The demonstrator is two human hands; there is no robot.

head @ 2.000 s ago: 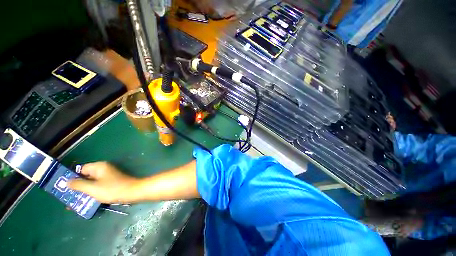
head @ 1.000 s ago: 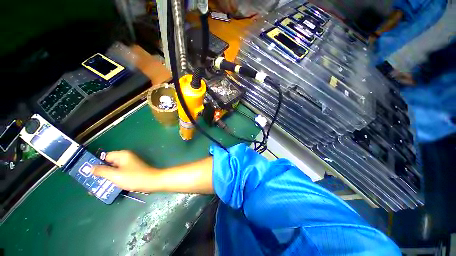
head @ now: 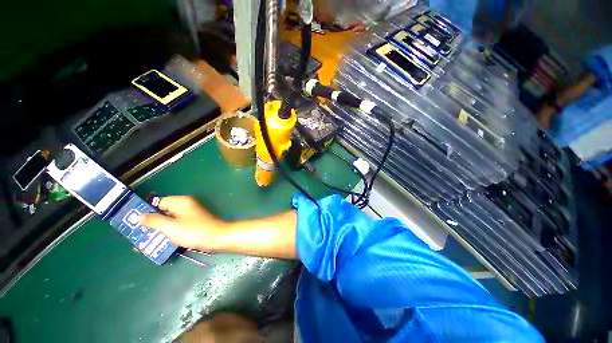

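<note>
My right hand [head: 184, 224] holds an open flip phone by its blue keypad half [head: 144, 231], with a finger over the keys. The phone's pale screen half [head: 90, 182] points to the upper left, over the edge of the black tray. Thin tweezers [head: 194, 256] lie on the green mat just beside the hand. A blurred, skin-toned shape, cut off by the bottom edge, may be my left hand [head: 225, 328]; its fingers cannot be made out.
An orange-yellow electric screwdriver [head: 274, 141] with black cable stands beside a brown cup [head: 236, 139] with white contents. The black tray [head: 151, 137] holds keypad boards [head: 104, 126] and another phone part [head: 160, 87]. Stacked clear trays [head: 429, 134] are at right. A person's arm [head: 570, 94] shows at far right.
The view has shifted, so the bench items appear further right. My right hand keeps its hold on the open phone. The skin-toned shape has appeared at the bottom edge.
</note>
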